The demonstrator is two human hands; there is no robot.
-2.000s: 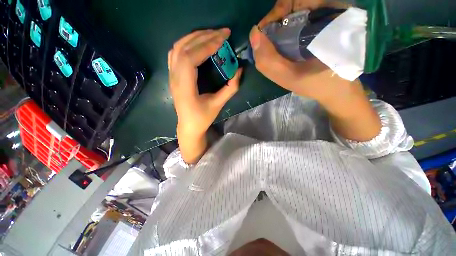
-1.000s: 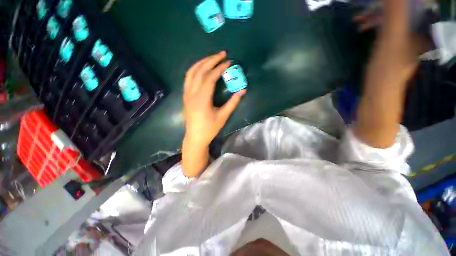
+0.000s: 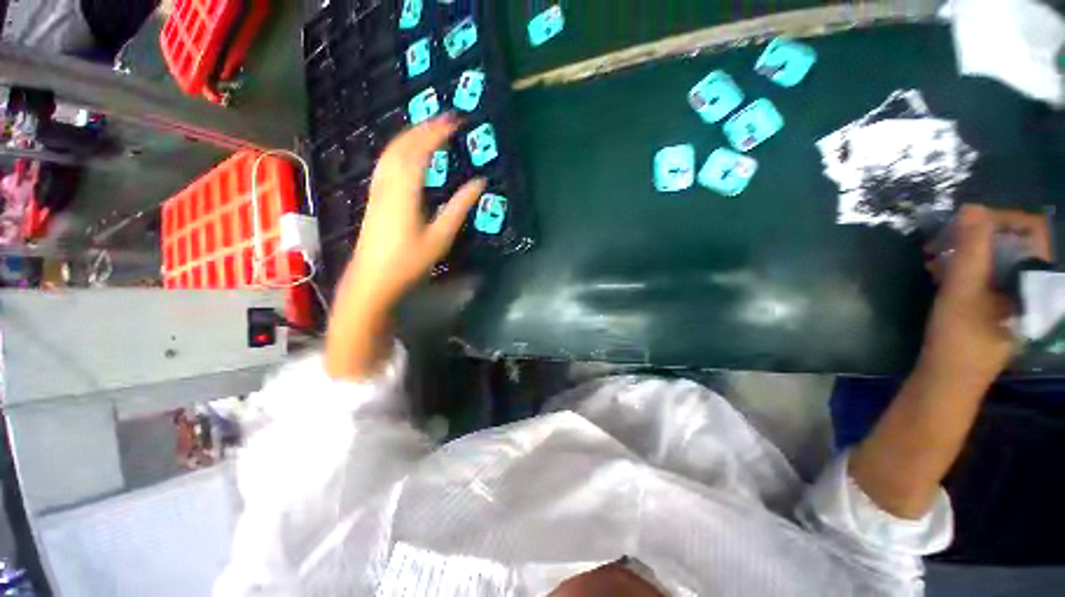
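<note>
My left hand (image 3: 397,227) is over the black blister tray (image 3: 350,128), fingers and thumb apart. A turquoise-faced housing (image 3: 437,167) shows between them; whether they touch it is unclear. Other housings sit in two rows of the tray. Several more housings (image 3: 728,171) lie loose on the green mat (image 3: 607,233). My right hand (image 3: 975,286) is closed around the dispensing syringe, at the right beside the smeared wiping paper. The syringe's white wrap (image 3: 1042,306) shows; its needle cannot be made out.
Black-smeared wiping paper (image 3: 893,163) lies on the mat. A white sheet or cloth (image 3: 1010,47) is at the upper right. One housing (image 3: 545,23) lies beyond a pale strip. A red crate (image 3: 228,222) and a grey cabinet (image 3: 140,344) are at the left.
The view has swung, showing more of the mat. My left hand has moved from the mat to the tray, no longer around the earlier housing. My right hand and syringe have moved away to the right.
</note>
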